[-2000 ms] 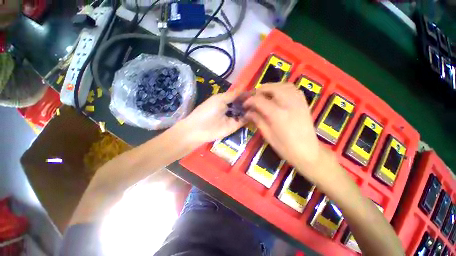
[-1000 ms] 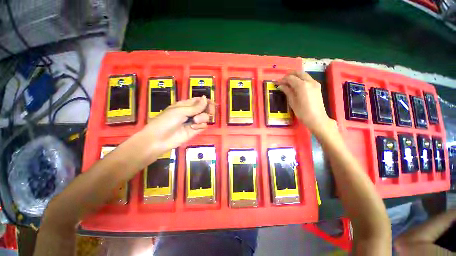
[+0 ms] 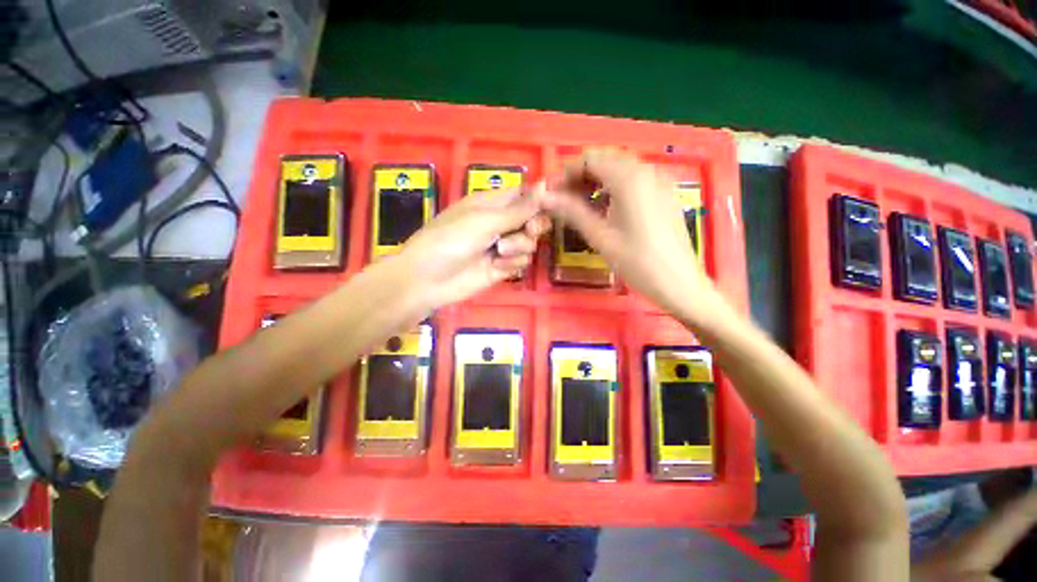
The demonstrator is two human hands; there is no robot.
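Observation:
My left hand [image 3: 483,237] is over the top row of the main red tray [image 3: 478,498], fingers curled, with a small dark piece [image 3: 500,246] partly showing between them. My right hand [image 3: 625,216] meets its fingertips above the fourth top phone [image 3: 580,264]; what those fingertips hold is too small to tell. Phones with yellow frames around dark screens fill two rows, such as the top left phone [image 3: 309,216] and the lower middle phone [image 3: 487,398]. My hands and left forearm hide parts of several phones.
A clear plastic bag [image 3: 80,330] of small dark components lies left of the tray. Cables and a blue connector [image 3: 117,188] are at upper left. A second red tray [image 3: 836,438] with black phones is at right. A green conveyor [image 3: 546,68] runs behind. Another person's arm [image 3: 967,551] shows at lower right.
My right hand has moved left from the top right phone to meet my left hand. Since the oldest frame, both hands have left the area beside the bag, and the view has turned.

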